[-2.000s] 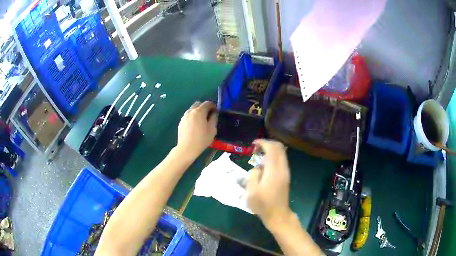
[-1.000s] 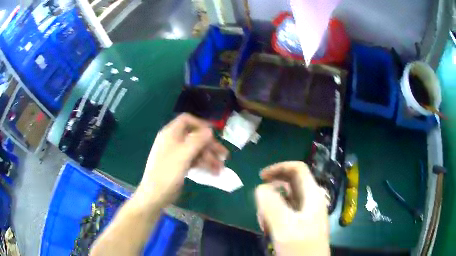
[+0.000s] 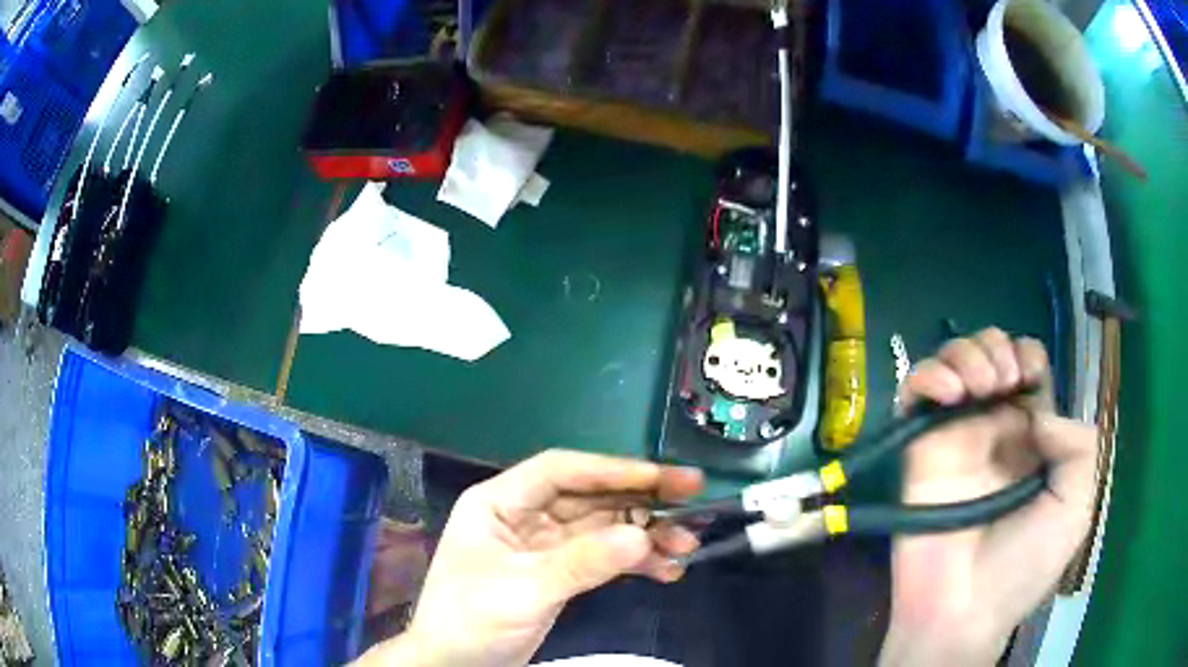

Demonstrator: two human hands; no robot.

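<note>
My right hand (image 3: 984, 456) grips the dark handles of the circlip pliers (image 3: 788, 506), which have yellow bands near the jaws. The handles are spread and the jaws point left. My left hand (image 3: 560, 534) is at the tips of the pliers, its thumb and fingers closed on a small metal part (image 3: 638, 516), mostly hidden by the fingers. The black lock housing (image 3: 745, 306) lies behind the pliers with its circuit boards up and a white cable harness (image 3: 784, 143) rising from it. A thin retaining ring (image 3: 581, 285) lies on the green mat left of the housing.
A yellow-handled hammer (image 3: 844, 358) and keys (image 3: 899, 358) lie right of the housing. White wipes (image 3: 391, 280) and a red-and-black box (image 3: 387, 124) are at left. A blue cylinder bin (image 3: 293, 521) is at lower left. A brown parts tray (image 3: 625, 120) and grease pot (image 3: 1036, 72) stand behind.
The view has moved down and to the right. My right hand now holds the circlip pliers, and my left hand has come to their tips. The wipe near my left hand is now fully uncovered.
</note>
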